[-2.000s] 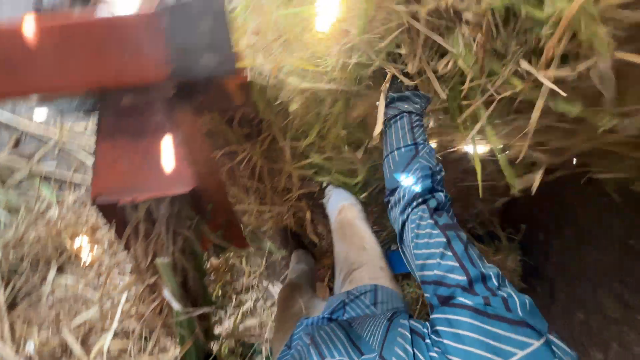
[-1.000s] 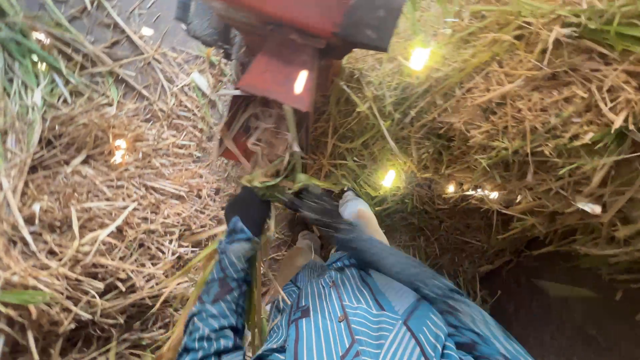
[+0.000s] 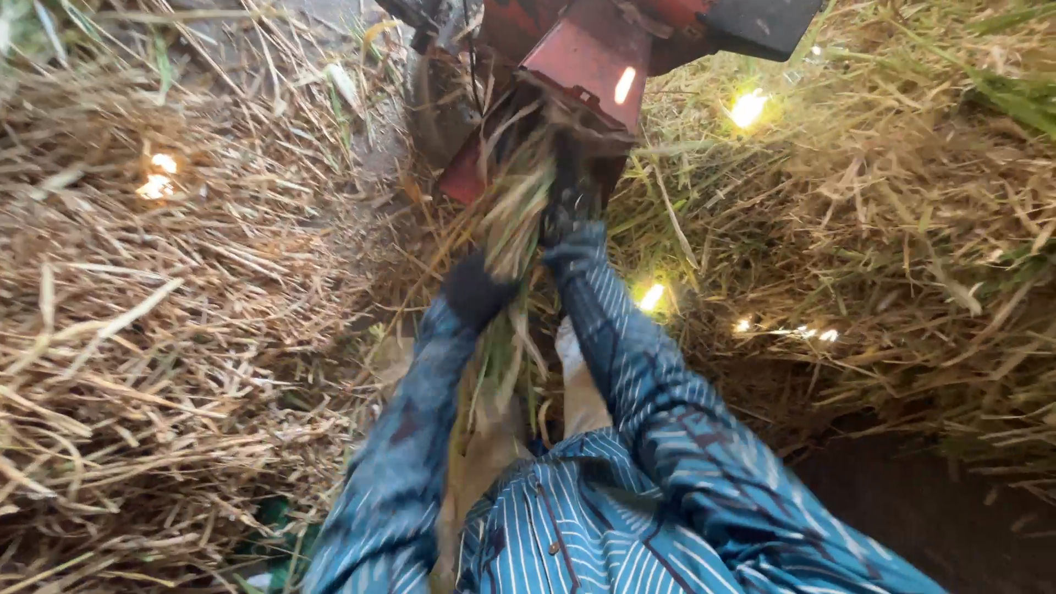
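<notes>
A bundle of long green and dry stalks (image 3: 521,202) runs from between my forearms up into the opening of a red metal machine (image 3: 587,70), probably a fodder chopper. My left hand (image 3: 478,289), in a dark glove, closes around the bundle from its left side, below the opening. On the bundle's right, my right hand (image 3: 569,202), also dark-gloved, is close to the machine's mouth, under the red metal flap. Its fingers are blurred and in shadow, so its grip cannot be made out.
Dry straw (image 3: 190,346) covers the ground on the left. A heap of cut grass and straw (image 3: 858,206) rises on the right. A black part (image 3: 763,29) juts from the machine's upper right. A dark, round-edged part (image 3: 437,107) stands at its left.
Two seconds ago my right arm reached into the grass heap. Both hands were then low by the machine's mouth; now the right hand is farther forward, and the stalks extend into the opening.
</notes>
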